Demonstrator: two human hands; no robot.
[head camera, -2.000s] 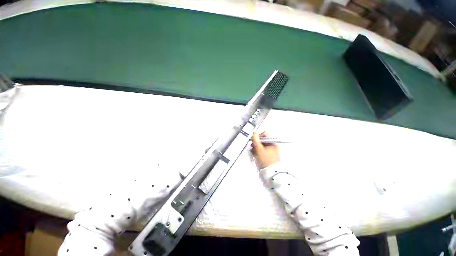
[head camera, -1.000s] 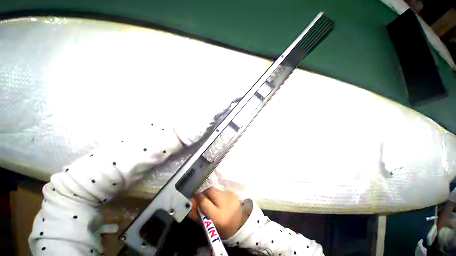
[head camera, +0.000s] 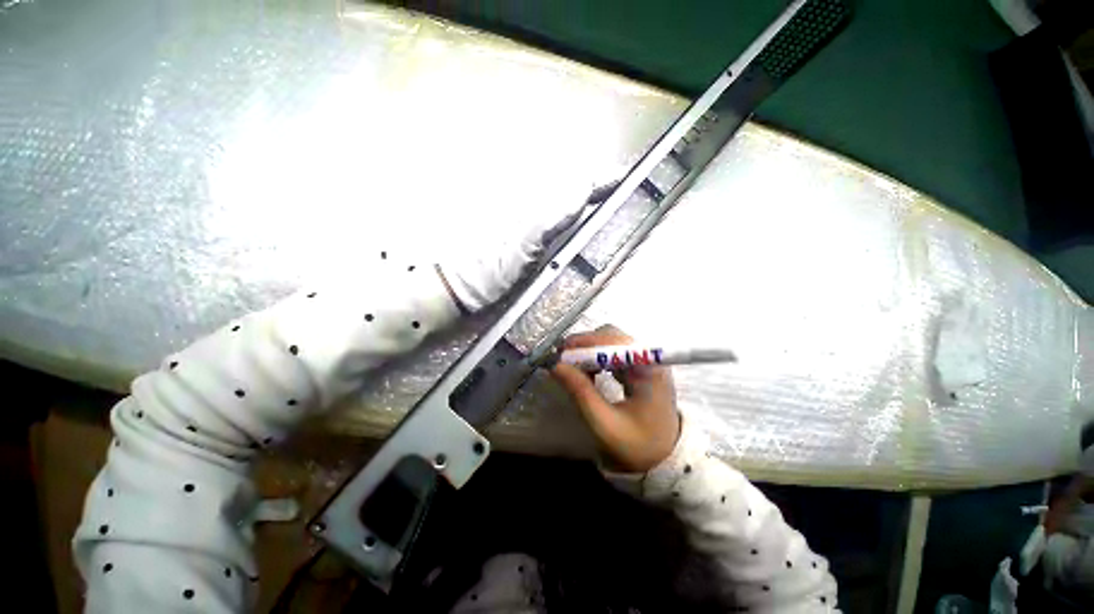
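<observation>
A long narrow sheet-metal housing (head camera: 480, 381) lies edge-on and diagonally across the bench. Its perforated end is over the green belt and its light end plate with a large cutout is at the lower left. My right hand (head camera: 630, 414) is bare and grips a white paint marker (head camera: 642, 357) marked PAINT, its tip end at the housing's near long edge. My left hand (head camera: 570, 224) is gloved, at the housing's far side, and mostly hidden behind it; it appears to hold the housing there, but its fingers are hidden.
The padded bench (head camera: 780, 348) has a yellowish edge. The green belt (head camera: 894, 114) runs behind it, with a dark housing (head camera: 1050, 138) at the upper right. A brown carton (head camera: 72, 504) is below the bench at left. A person's hand (head camera: 1071, 510) shows at the right edge.
My right hand with the marker has moved up along the housing from its lower end plate, and the marker now points right. The housing sits higher in view and shows more perforated end.
</observation>
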